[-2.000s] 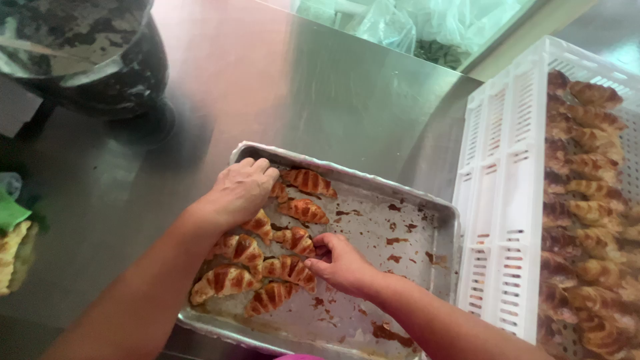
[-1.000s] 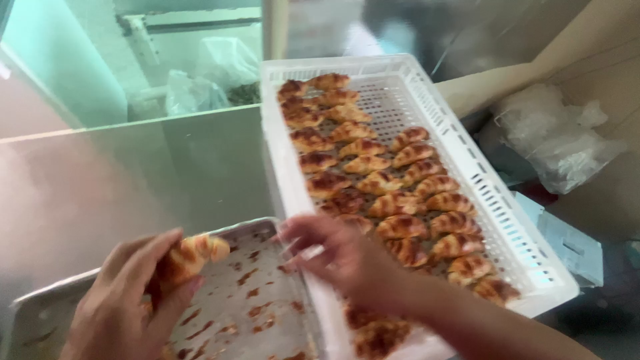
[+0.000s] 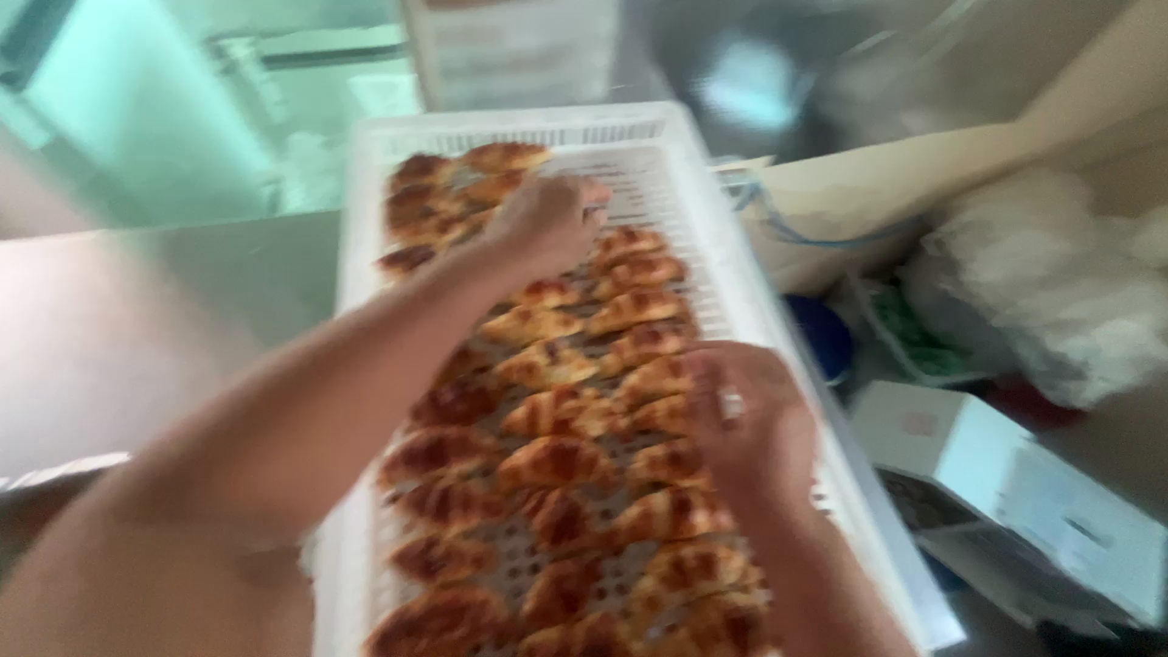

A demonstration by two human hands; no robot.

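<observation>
A white perforated plastic crate (image 3: 693,192) holds rows of browned croissants (image 3: 557,461). Over its far part is my left hand (image 3: 552,214), just beyond the right-hand row; its fingers are blurred and turned away, so whether it holds a croissant cannot be told. My right hand (image 3: 753,411) is at the crate's right side, its fingers curled at the edge of the right row and touching or very near the croissants there. What lies under its fingers is hidden. My left forearm covers part of the left rows.
A metal work table (image 3: 228,301) extends left of the crate, with a metal tray's rim (image 3: 73,470) at the left edge. To the right, lower down, are an open cardboard box (image 3: 1013,484), a clear plastic bag (image 3: 1049,274) and a blue round object (image 3: 821,338).
My left hand has moved from above the metal tray, where it held a croissant, to the far part of the crate. My right hand is now at the crate's right side. The view has shifted right.
</observation>
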